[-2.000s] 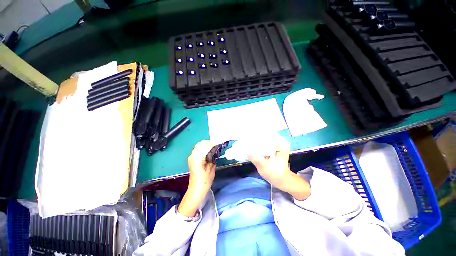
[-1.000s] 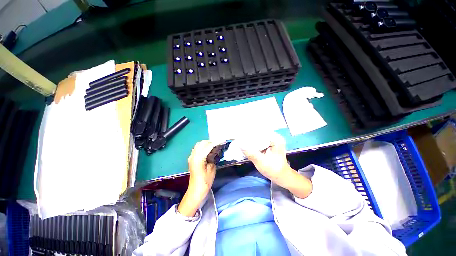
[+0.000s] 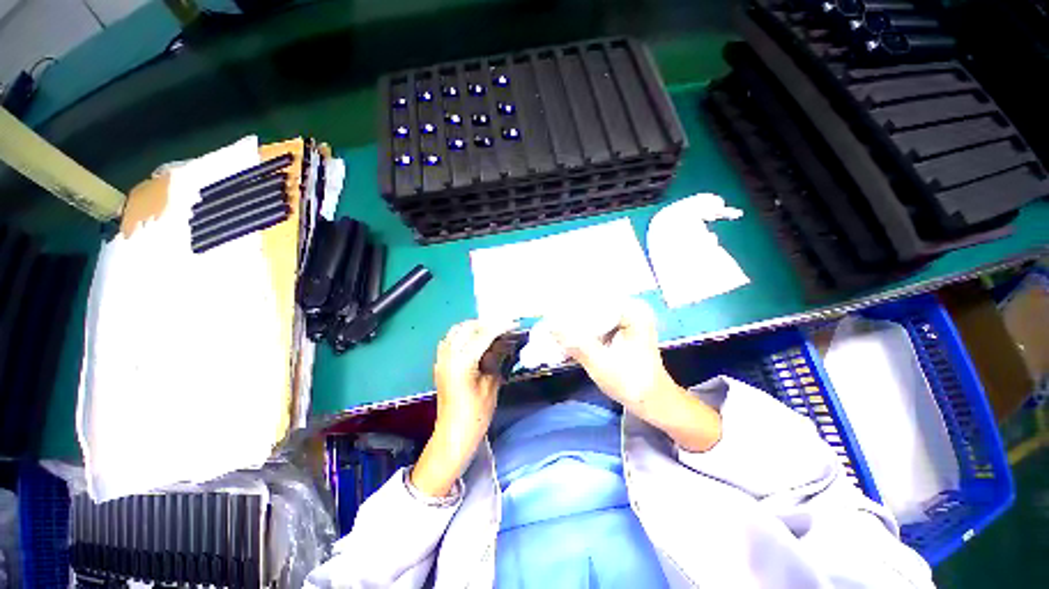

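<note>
My left hand (image 3: 462,366) is closed around a dark piece, likely black tubes (image 3: 503,352), at the bench's front edge. My right hand (image 3: 622,359) holds a crumpled white wiping cloth (image 3: 545,345) against the dark piece's right side. The fingers and cloth hide most of what is held, so I cannot tell the number of tubes. A white paper sheet (image 3: 561,269) lies just beyond my hands. Loose black tubes (image 3: 343,280) lie in a heap left of it.
The central parts tray (image 3: 581,109) holds bright-dotted parts at left. A black tray stack (image 3: 938,138) stands at right. A second white sheet (image 3: 693,255) lies right of centre. Cardboard with white paper (image 3: 190,345) is left. A blue crate (image 3: 989,472) and bagged tube box (image 3: 167,538) sit below.
My right hand has shifted slightly left along the held piece with the cloth. My left hand has stayed nearly in place. The view has moved slightly.
</note>
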